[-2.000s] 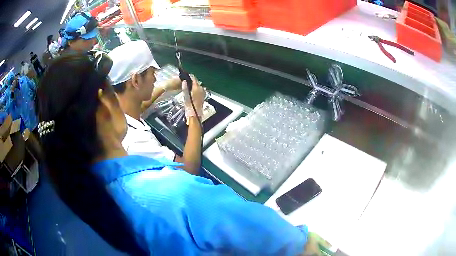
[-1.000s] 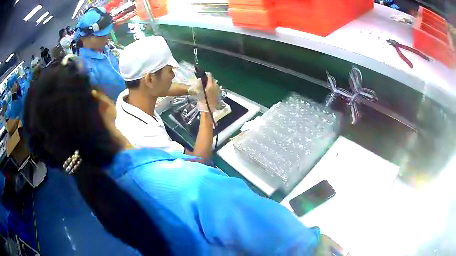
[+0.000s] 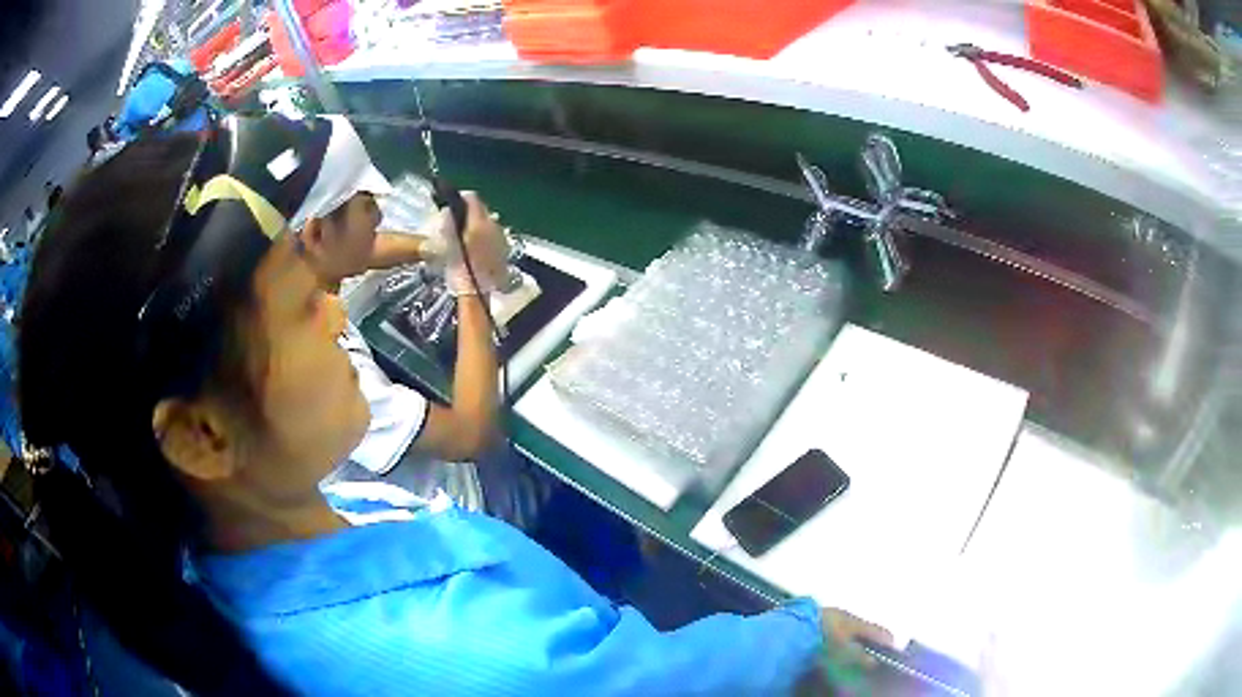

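Neither of my hands is in view. A smartphone [image 3: 786,503] lies on a white mat [image 3: 910,425] on the bench in front. To its left, a large bumpy transparent slab [image 3: 708,347] rests on another white mat. A clear, glossy piece with several looped arms [image 3: 873,208] stands out against the green back of the bench, behind the slab. The lower right is washed out by glare.
A person in blue [image 3: 450,599] with a dark cap is close at the left, a hand at the bench edge. Beyond, a person in white holds a dark upright tool [image 3: 451,211]. Red-handled pliers [image 3: 1011,71] and red-orange bins [image 3: 1090,41] are on the white shelf.
The view has shifted, so the bench things sit further left and higher in it. The near person in blue has turned their head towards the bench, showing the side of their face.
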